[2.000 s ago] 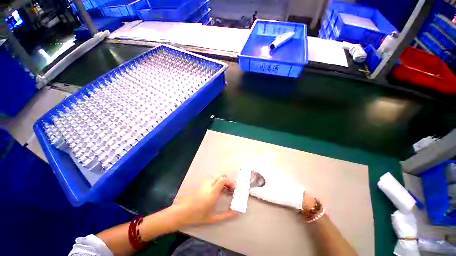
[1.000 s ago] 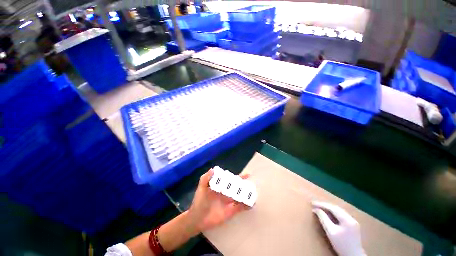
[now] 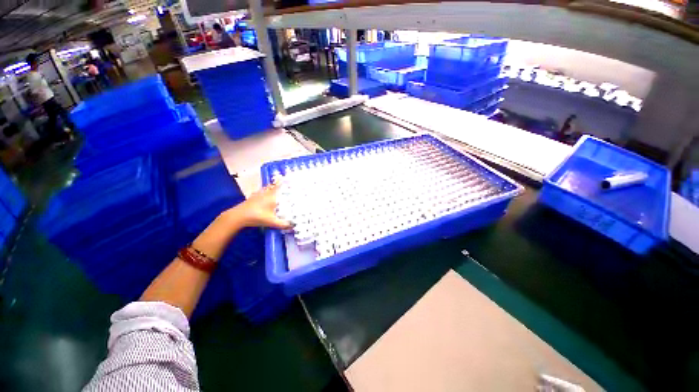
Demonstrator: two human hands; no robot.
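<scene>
A large shallow blue tray (image 3: 398, 243) lies on the dark green belt, packed with rows of white moulded parts (image 3: 383, 191). My bare left hand (image 3: 264, 208) is at the tray's left end, with its fingers on the row of white parts at the near left corner. The fingertips are partly lost among the bright parts. My gloved right hand (image 3: 558, 383) shows only as a small white piece at the bottom edge, over the tan board (image 3: 467, 337); the picture's edge cuts it off.
A small blue bin (image 3: 602, 222) with a white roll (image 3: 625, 181) inside stands across the belt at right. Stacked blue bins (image 3: 115, 207) stand at left, others at the back (image 3: 464, 65). A person (image 3: 42, 92) stands far back at left.
The view has swung left. My left hand has carried the joined row of white parts from above the board to the tray's left end. My right hand has dropped nearly out of view.
</scene>
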